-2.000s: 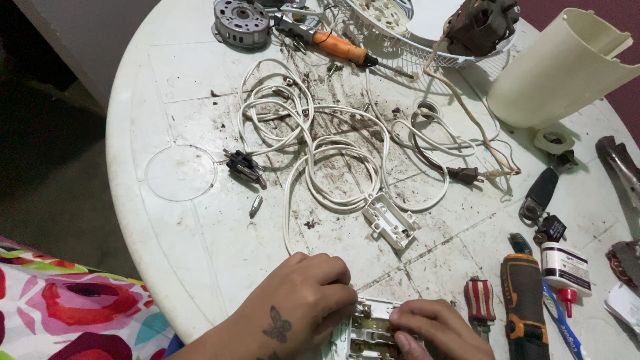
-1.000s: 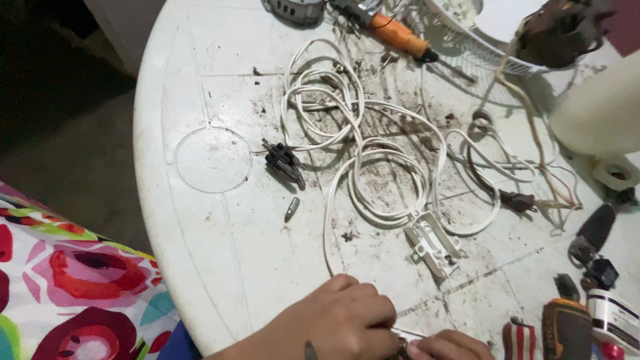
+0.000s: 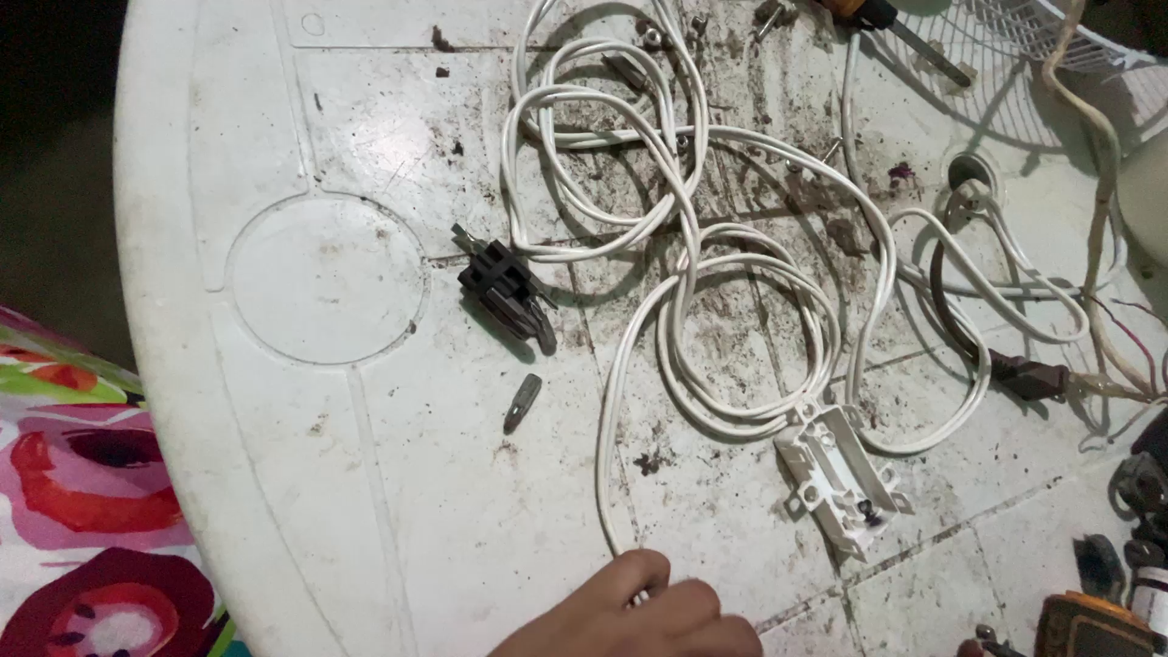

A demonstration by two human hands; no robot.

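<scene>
My left hand (image 3: 639, 611) is at the bottom edge, its curled fingers closed on the white electrical cord (image 3: 610, 456); its lower part is cut off. Only a fingertip of my right hand (image 3: 971, 648) shows at the bottom right, beside a small metal piece (image 3: 987, 634). The cord lies in loose loops up the table. An open white plastic housing (image 3: 839, 479) rests by the lower loops, up and to the right of my left hand. Left of the loops lie a black plastic part (image 3: 505, 287) and a small metal bit (image 3: 523, 403).
Dirt and small screws are scattered over the white plastic table (image 3: 274, 438). A screwdriver (image 3: 922, 46) and a white fan grille (image 3: 1031, 82) are at the top right. A brown plug (image 3: 1031, 376) lies at right, and an orange and black tool handle (image 3: 1090, 630) at bottom right. Patterned fabric (image 3: 91, 511) is at left.
The white part that both hands were at two seconds ago has left the view. My right hand has moved almost wholly out of frame. The view has shifted.
</scene>
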